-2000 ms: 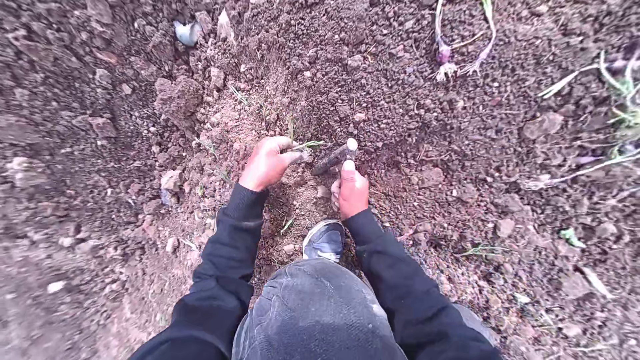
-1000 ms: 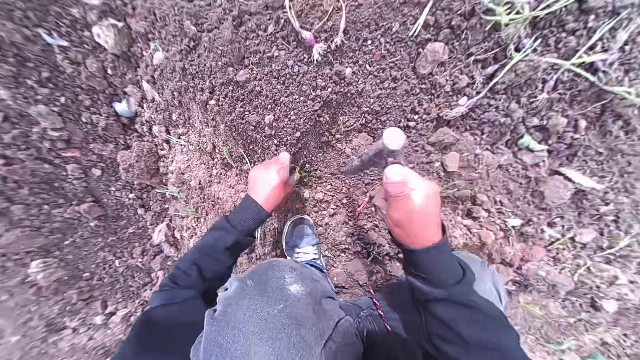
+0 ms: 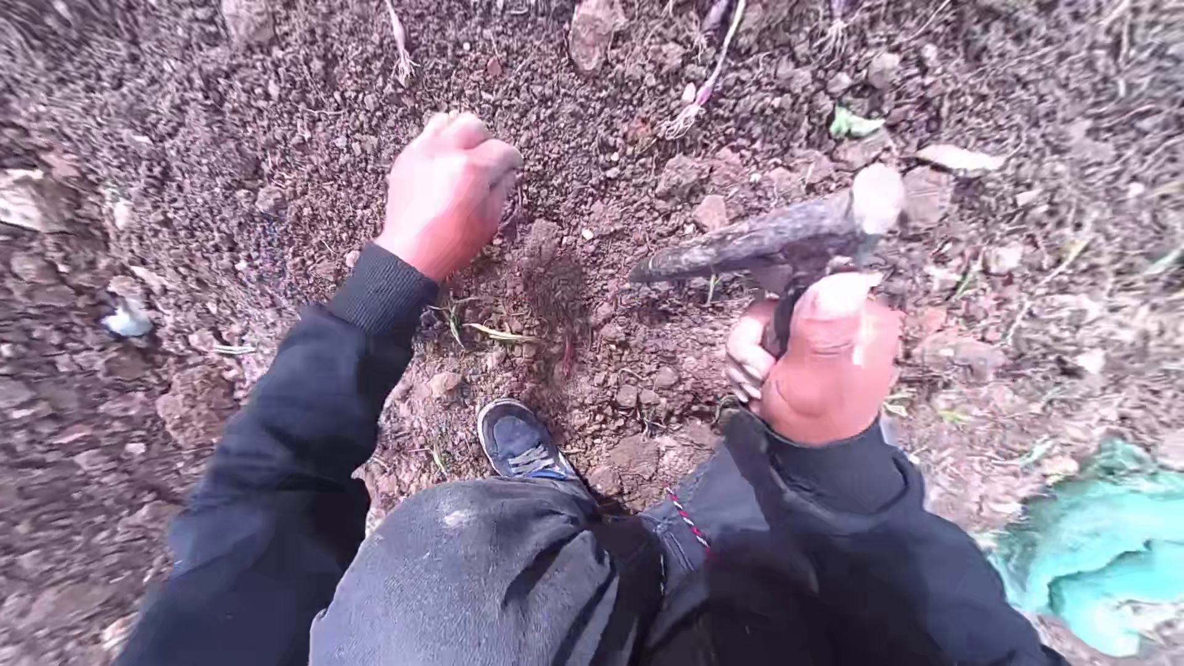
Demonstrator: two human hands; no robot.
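My right hand (image 3: pixel 819 361) is closed around the handle of a short wooden hand tool (image 3: pixel 758 242), whose dark shaft points left over the soil and whose pale rounded end shows above my thumb. What kind of tool it is cannot be told. My left hand (image 3: pixel 451 196) is a curled fist just above the loose soil (image 3: pixel 555 268); its fingertips are hidden, and whether it holds anything does not show. Small green shoots (image 3: pixel 499 333) lie below it.
Pulled plants with purple stems and white roots (image 3: pixel 708 88) lie at the top. Stones (image 3: pixel 592 35) and clods dot the ground. A turquoise plastic sheet or bag (image 3: pixel 1101 555) lies at lower right. My shoe (image 3: pixel 523 439) is between my hands, near my knee.
The wooden tool, near my left hand two seconds ago, has moved away to the right with my right hand. The view has shifted; the turquoise plastic has come into sight.
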